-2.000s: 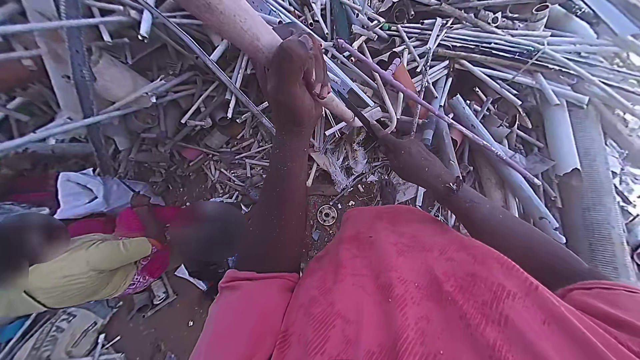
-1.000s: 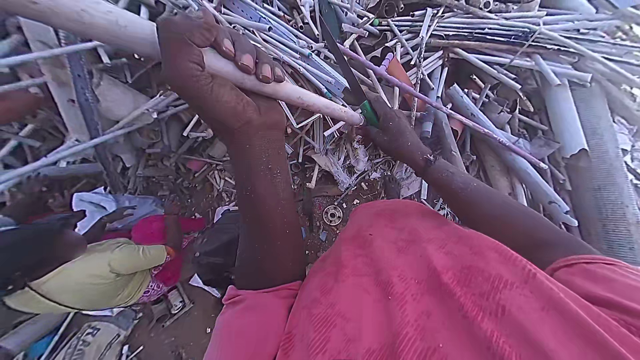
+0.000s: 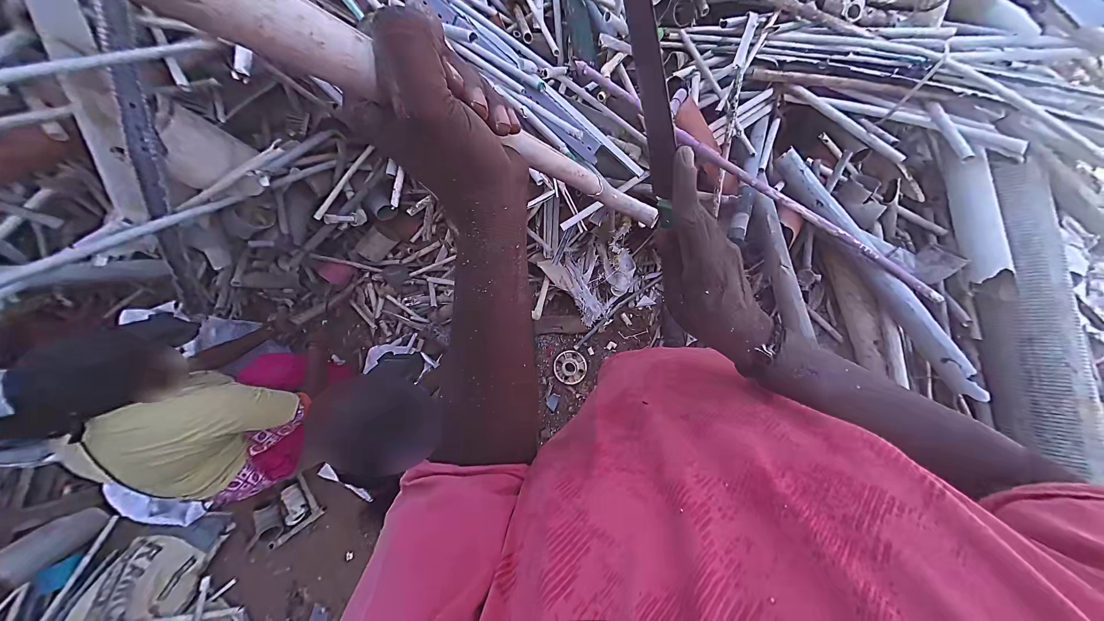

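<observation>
My left hand (image 3: 448,112) is wrapped around a long whitish pipe (image 3: 302,52), which slants from the top left down to the centre. The pipe's narrow end lies close to my right hand (image 3: 703,250). That hand grips a knife (image 3: 653,95) with a long dark blade pointing up; a bit of green handle shows at the fingers. The blade stands beside the pipe's end; whether they touch I cannot tell. White shavings or scraps (image 3: 595,280) lie on the heap below the pipe's end.
Heaps of thin pipes (image 3: 862,112) fill the top and right, with wider grey pipes (image 3: 979,216) at the right. A person in a yellow-green top (image 3: 194,431) is low at the left, near a printed sack (image 3: 142,582). A round metal part (image 3: 570,367) lies on the ground.
The blade, slanting across near the pipe's end a second ago, now points nearly straight up. My left hand keeps hold of the pipe.
</observation>
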